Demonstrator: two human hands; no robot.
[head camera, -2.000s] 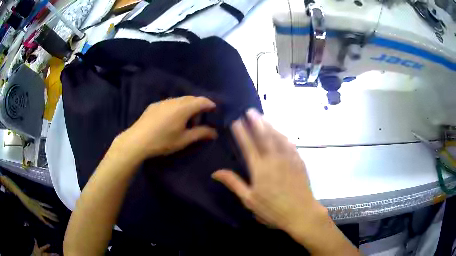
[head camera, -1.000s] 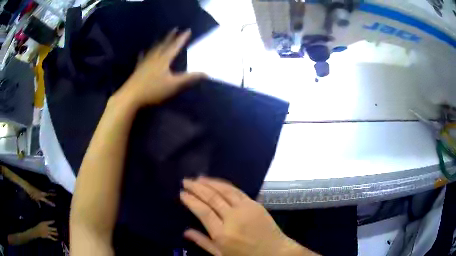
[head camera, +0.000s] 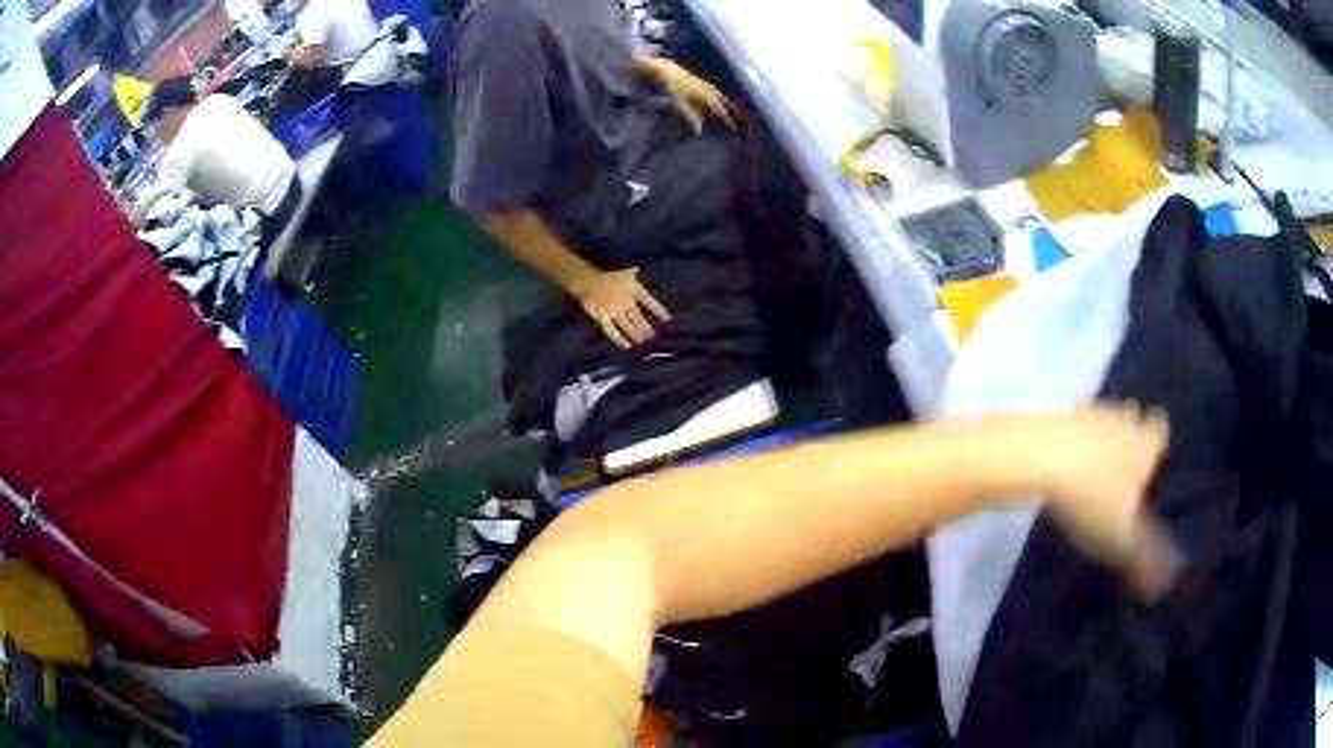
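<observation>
The black shell fabric (head camera: 1213, 380) hangs in folds over the white table end at the right of the view. My left hand (head camera: 1111, 490) is blurred and lies at the fabric, its arm stretched across from the bottom. The blur hides whether its fingers grip the cloth. My right hand is not in view. The sewing machine head is not in view.
A person in a grey top (head camera: 541, 132) stands left of the table, both hands near a dark garment pile (head camera: 673, 322). A grey round-grilled device (head camera: 1016, 81) and yellow pieces (head camera: 1096, 176) lie on the table. Red cloth (head camera: 132, 395) hangs left.
The view has swung left, away from the machine, and now shows the floor and other people. My left arm now reaches rightward to the fabric. My right hand has left the picture.
</observation>
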